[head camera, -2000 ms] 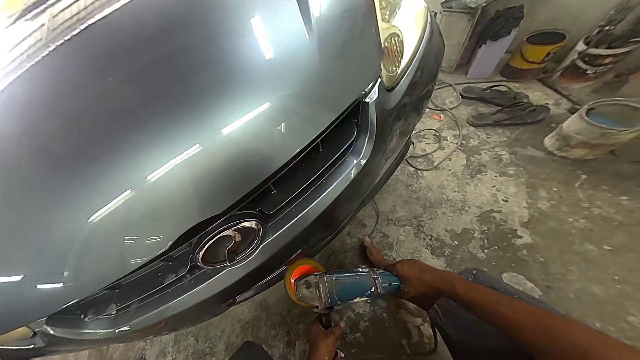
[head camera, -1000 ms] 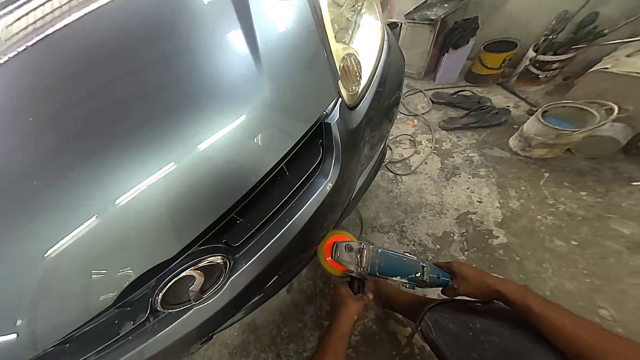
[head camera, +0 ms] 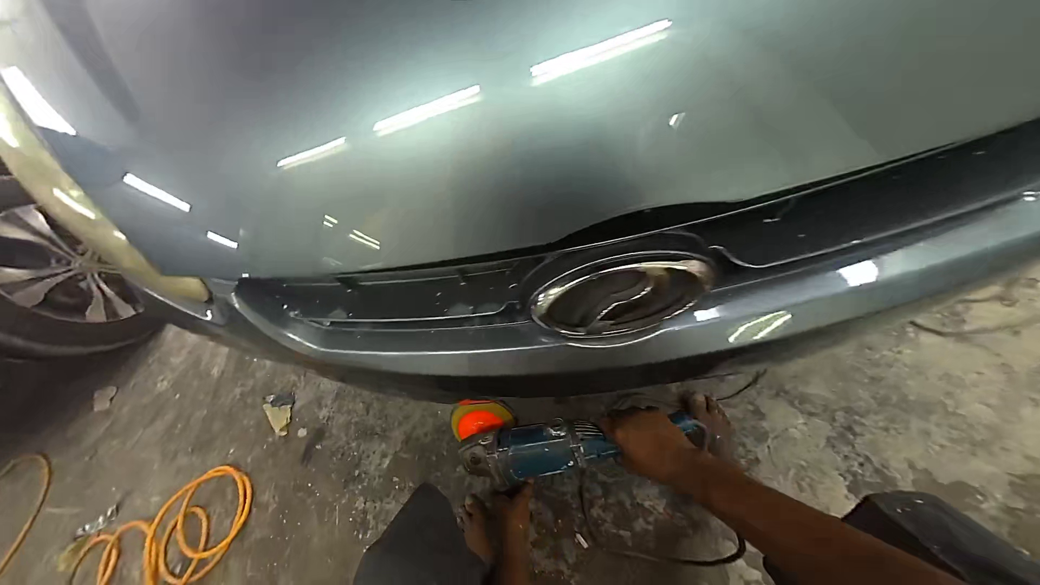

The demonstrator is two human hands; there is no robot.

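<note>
A blue angle polisher (head camera: 540, 451) with an orange and yellow round pad (head camera: 481, 420) is low in front of the car's dark grey front bumper (head camera: 487, 361). My right hand (head camera: 650, 443) grips the rear of the polisher's body. My left hand (head camera: 513, 504) is below the polisher's head, closed around its side handle, which is mostly hidden. The pad's upper edge is beside the bumper's lower edge; whether they touch, I cannot tell. Above are the oval chrome emblem (head camera: 624, 297), the black grille (head camera: 398, 301) and the glossy bonnet (head camera: 487, 162).
An orange coiled hose or cord (head camera: 195, 528) lies on the stained concrete floor at lower left. A car wheel (head camera: 65, 264) stands at the left edge. My bare feet and knees are close below the bumper. A dark power cord (head camera: 674, 559) runs across the floor near my right forearm.
The view has swung far to the left along the car's front. Both hands and the polisher have moved from right of the emblem to its left and below it.
</note>
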